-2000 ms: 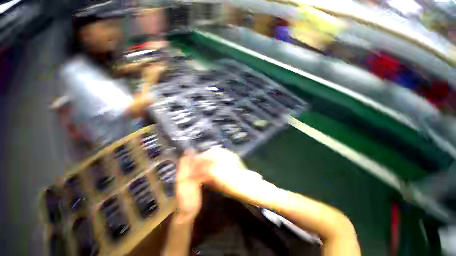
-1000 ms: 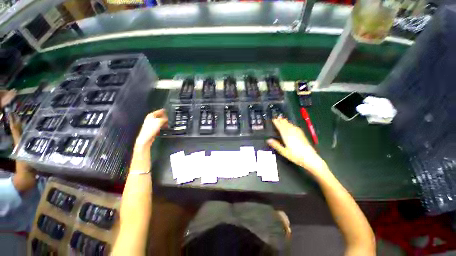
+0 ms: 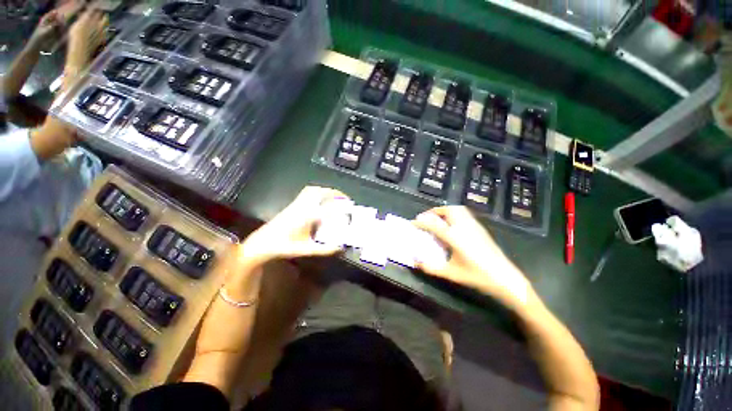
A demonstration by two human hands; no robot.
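Observation:
A row of white batteries (image 3: 381, 234) lies at the front edge of the dark green bench, bunched between my two hands. My left hand (image 3: 309, 223) is at the row's left end with its fingers on the batteries. My right hand (image 3: 461, 245) is at the right end, fingers against the last ones. The white shapes are overexposed, so single batteries are hard to tell apart. Behind them a clear blister tray (image 3: 433, 186) holds two rows of face-down phones with open backs, such as one phone (image 3: 395, 154) in the front row.
Stacked full trays (image 3: 265, 108) stand at left. A tray of phones (image 3: 172, 329) rests on brown cardboard lower left. At right lie a keypad phone (image 3: 581, 167), red pen (image 3: 570, 228), smartphone (image 3: 640, 218), tissue (image 3: 678, 242) and ribbed clear trays (image 3: 710, 337). Another person's arms (image 3: 68, 68) show upper left.
The view has turned. Both hands have left the blister tray's sides and come down to the batteries. The battery row is now narrower, squeezed between the hands.

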